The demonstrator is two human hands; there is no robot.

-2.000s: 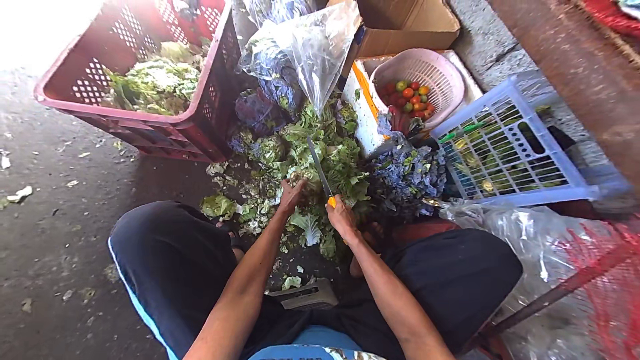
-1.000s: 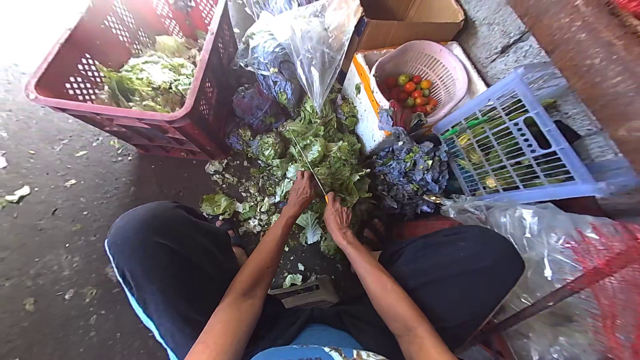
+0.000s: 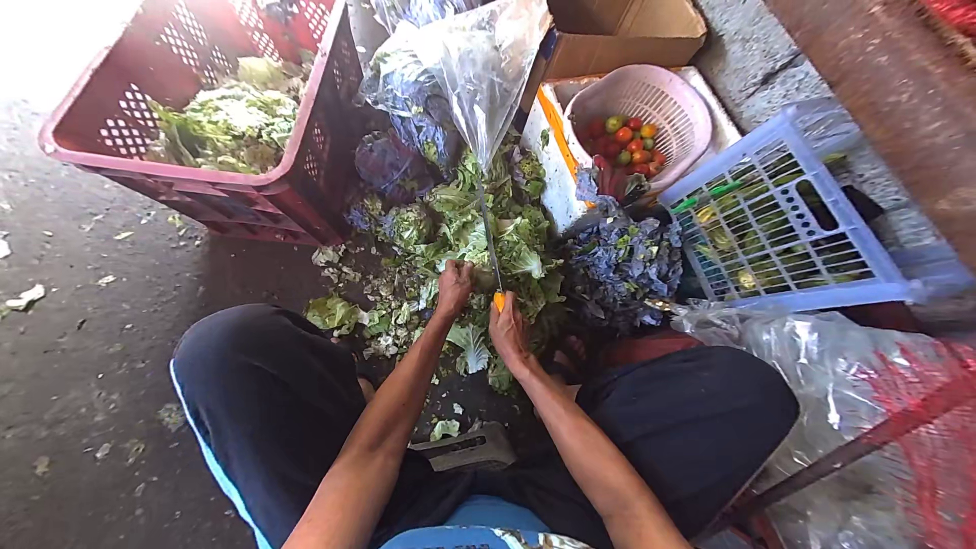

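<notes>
Between my knees lies a heap of green leafy vegetables (image 3: 465,206), with loose leaf scraps around it. My right hand (image 3: 509,328) grips the yellow handle of a long knife (image 3: 489,240), whose blade points away from me over the leaves. My left hand (image 3: 455,284) is at the heap just left of the handle, its fingers curled against the greens; whether it holds a leaf cannot be told. A clear plastic bag (image 3: 492,69) reaches down to the far side of the heap. Purple leafy vegetables (image 3: 629,263) lie to the right.
A dark red plastic crate (image 3: 252,194) with leafy greens stands at the left. Farther right are a cardboard box (image 3: 629,46), a pink basket (image 3: 686,122) with tomatoes (image 3: 624,136) on a white foam box (image 3: 550,179), and a tilted blue crate (image 3: 862,252) over green vegetables. Plastic sheeting (image 3: 808,366) lies near my right knee.
The knife blade was slanted to the left across the leaves a second ago, close to my left hand; it now points more directly away from me. My hands have moved slightly apart.
</notes>
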